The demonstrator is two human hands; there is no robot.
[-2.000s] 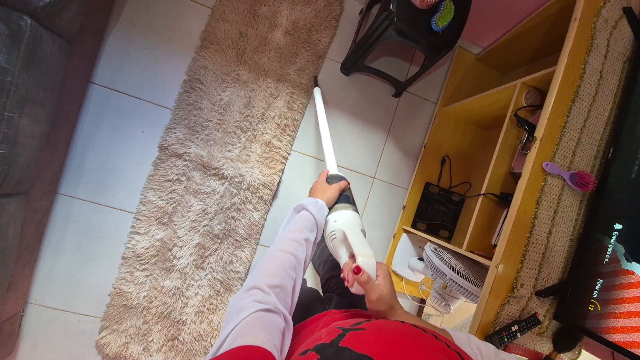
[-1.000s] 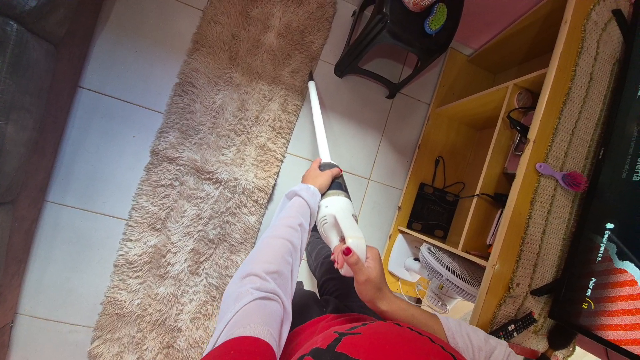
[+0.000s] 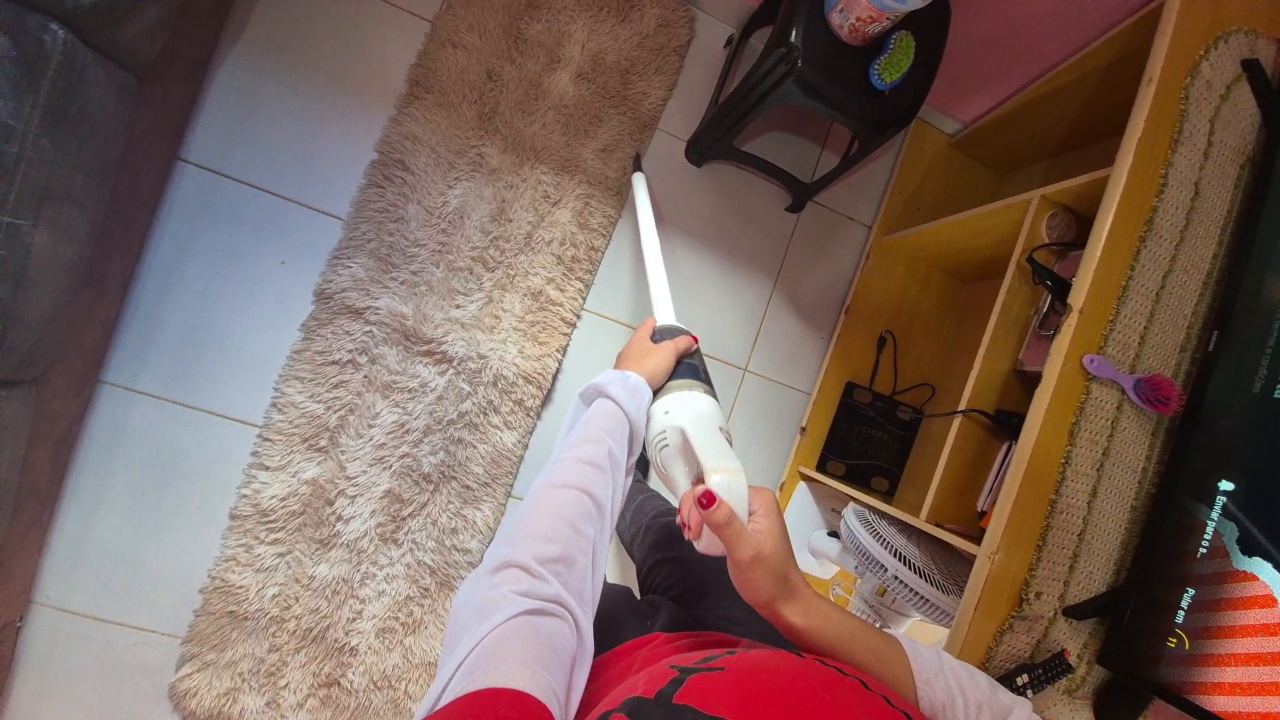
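A white and dark handheld stick vacuum cleaner (image 3: 690,430) lies in both my hands, its long white tube slanting away from me. My left hand (image 3: 654,354) wraps the dark section just behind the tube. Around the rear handle my right hand (image 3: 745,540) is closed, its thumb with a red nail on top. The tube's narrow dark tip reaches the right edge of a shaggy beige rug (image 3: 430,330), near the floor tiles; whether it touches the rug I cannot tell.
A black plastic stool (image 3: 800,100) bears a tub and a green brush (image 3: 892,60). Along the right stands a wooden TV cabinet (image 3: 1040,420) with a black device and a white fan (image 3: 905,560). A pink hairbrush (image 3: 1135,385) lies on its runner. A dark sofa (image 3: 60,200) is at the left.
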